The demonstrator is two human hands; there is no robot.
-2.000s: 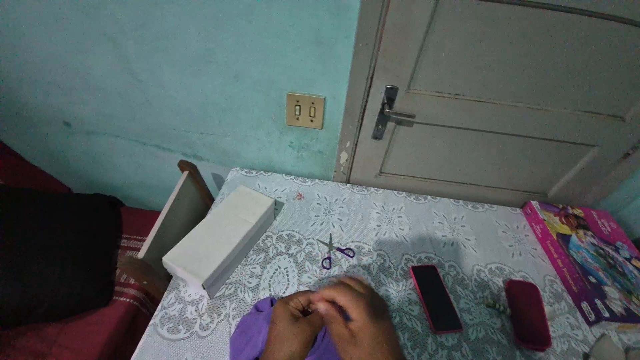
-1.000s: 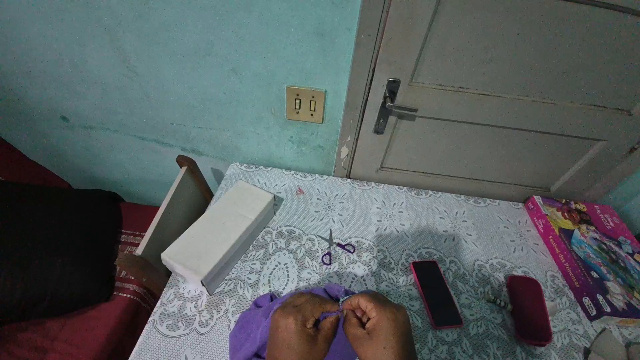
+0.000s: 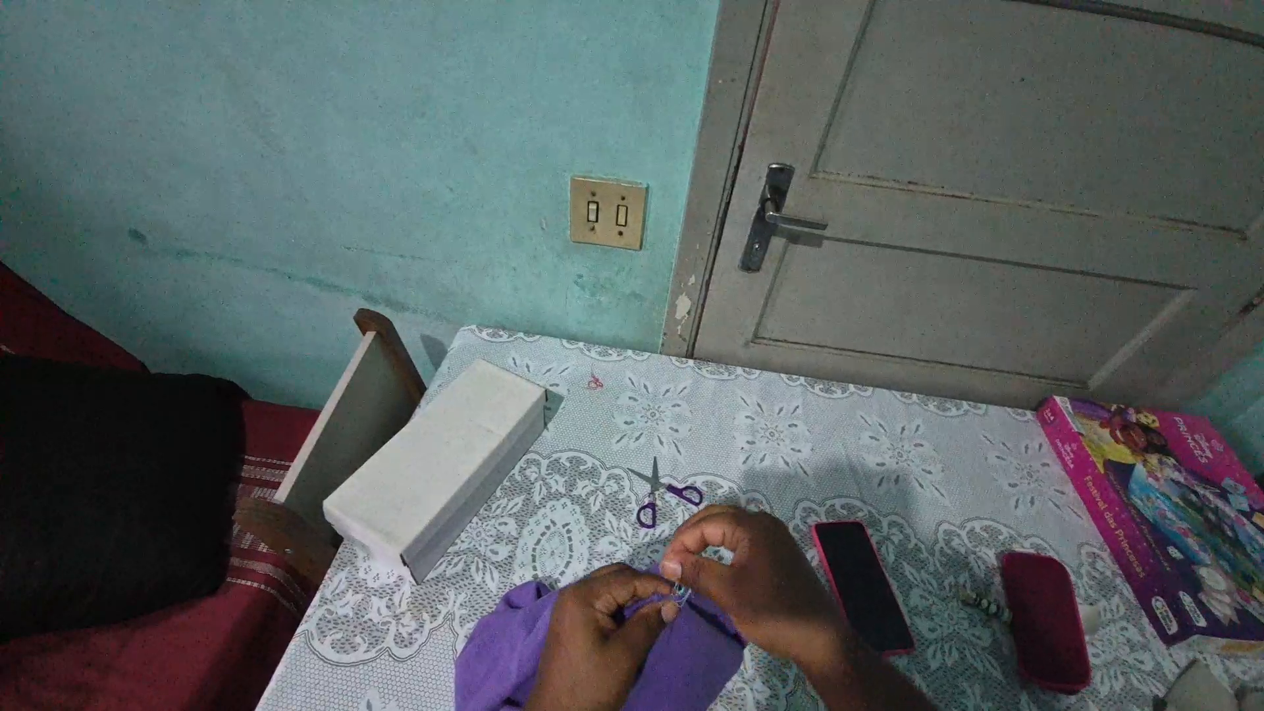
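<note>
A purple cloth [image 3: 691, 657] lies bunched at the table's near edge. My left hand [image 3: 602, 627] pinches its edge between thumb and fingers. Close beside it, my right hand [image 3: 746, 583] has thumb and forefinger pinched together just above the cloth's edge, where a small pale bluish bit shows; whatever lies between those fingertips is too small to tell. Purple-handled scissors [image 3: 657, 492] rest with parted blades just beyond the hands.
A white box [image 3: 439, 459] stands at the left on the lace tablecloth [image 3: 553, 538]. To the right lie a pink-edged phone [image 3: 864, 588], a dark pink case [image 3: 1045, 620] and a pink picture box [image 3: 1165, 518]. A bit of red thread [image 3: 594, 381] lies toward the back.
The right hand has lifted a little, and its fingers are now raised above the cloth's edge. The left hand keeps its pinch on the cloth.
</note>
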